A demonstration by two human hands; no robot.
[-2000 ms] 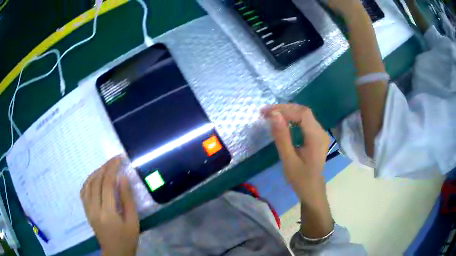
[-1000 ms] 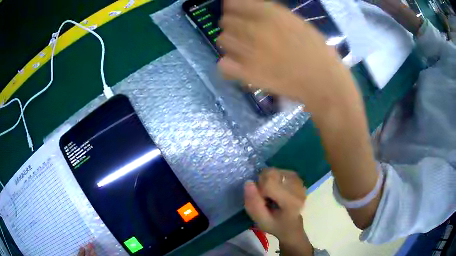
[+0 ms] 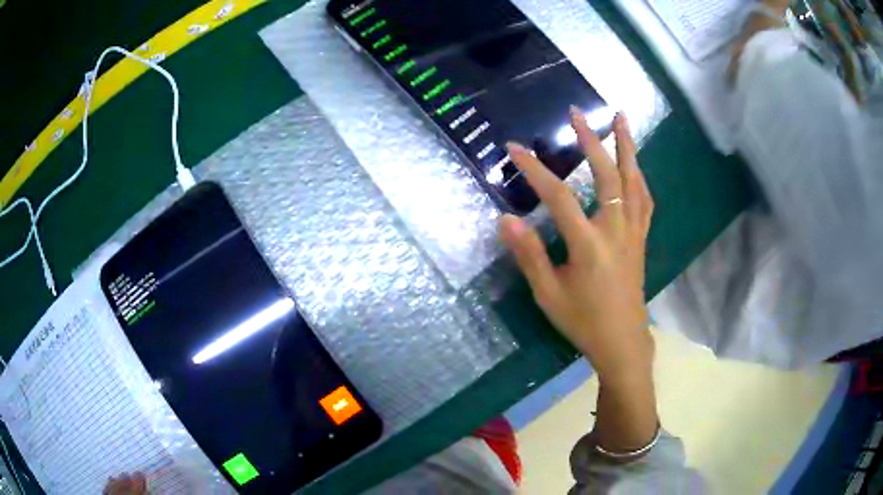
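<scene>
A tablet [image 3: 232, 334] lies on bubble wrap [image 3: 329, 242] with its screen lit, a green square at lower left and an orange-red square at lower right. A white cable plug [image 3: 186, 178] is at its top edge. A second tablet [image 3: 484, 82] lies on another bubble wrap sheet further right, showing green and white text rows. My right hand [image 3: 591, 256] is over its lower end, fingers spread, holding nothing; whether a fingertip touches the glass I cannot tell. My left hand [image 3: 128, 484] is mostly cut off by the bottom edge, only fingertips showing on the record sheet [image 3: 82, 406].
The green bench mat [image 3: 242, 77] has curved yellow tape [image 3: 116, 72] at the upper left. A loose white cable end [image 3: 48, 276] lies left of the first tablet. Another person's sleeve [image 3: 804, 184] is at right, beside papers [image 3: 692, 29] at the top.
Another person's arm that covered the second tablet has withdrawn right. My right hand has moved up to that tablet's lower end and its fingers have opened. More of the second tablet shows.
</scene>
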